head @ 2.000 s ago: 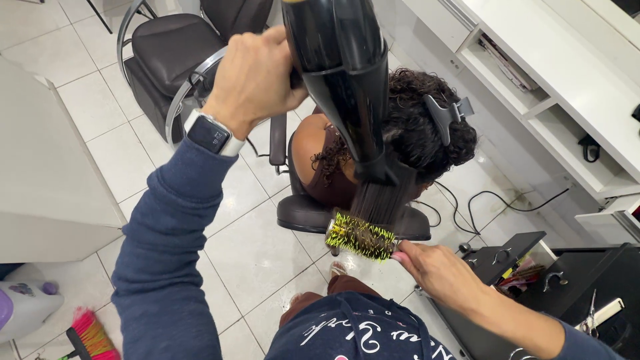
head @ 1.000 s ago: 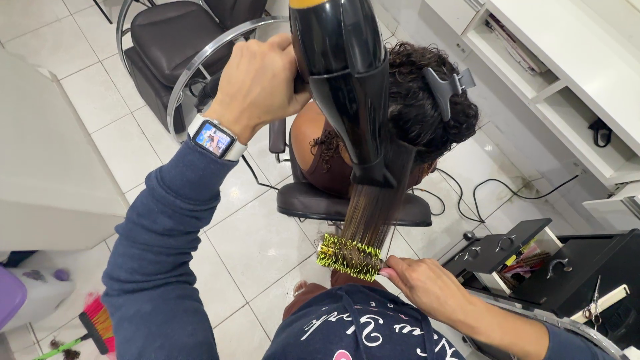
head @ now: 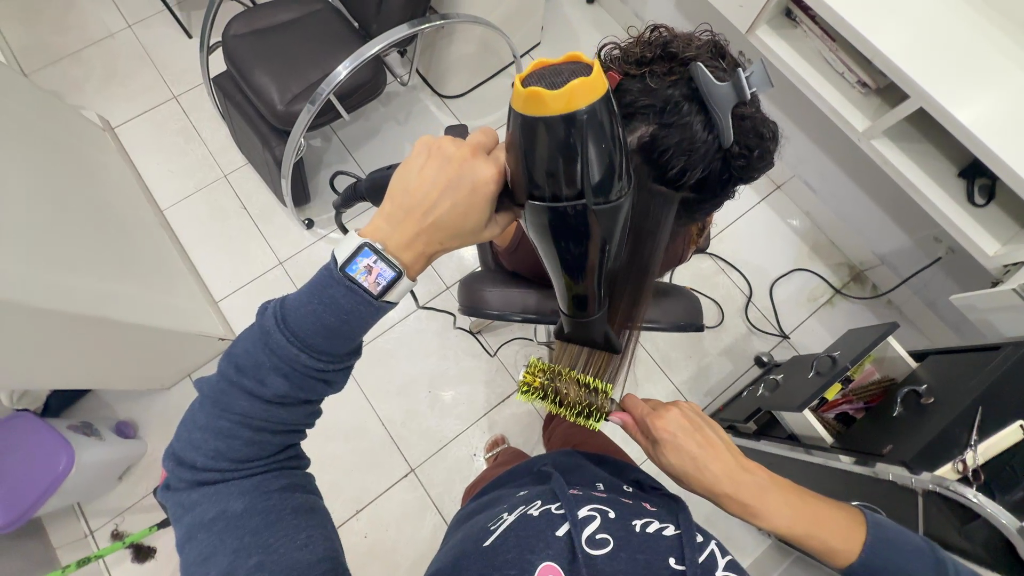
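My left hand (head: 448, 192) grips the handle of a black hair dryer (head: 572, 184) with a yellow rear ring. Its flat nozzle (head: 588, 330) points down at a stretched section of straight hair (head: 644, 256). The hair's lower part meets a round brush (head: 566, 392) with yellow and dark bristles, just below the nozzle. My right hand (head: 680, 444) holds the brush by its handle, which the fingers mostly cover. A seated person's curly dark hair (head: 668, 96) is above and to the right, with a grey hair clip (head: 726, 96) in it.
An empty dark chair (head: 300, 60) with a chrome armrest stands upper left. White shelving (head: 920, 136) lines the right. An open drawer (head: 860, 392) holds brushes, near scissors (head: 972, 452). Cables (head: 768, 308) lie on the tiles. A purple-lidded container (head: 32, 468) and green broom handle (head: 104, 550) are lower left.
The dryer has tilted and moved lower relative to the person's head, so its yellow rear ring now shows fully. The brush has moved down and away from the head since the earliest frame.
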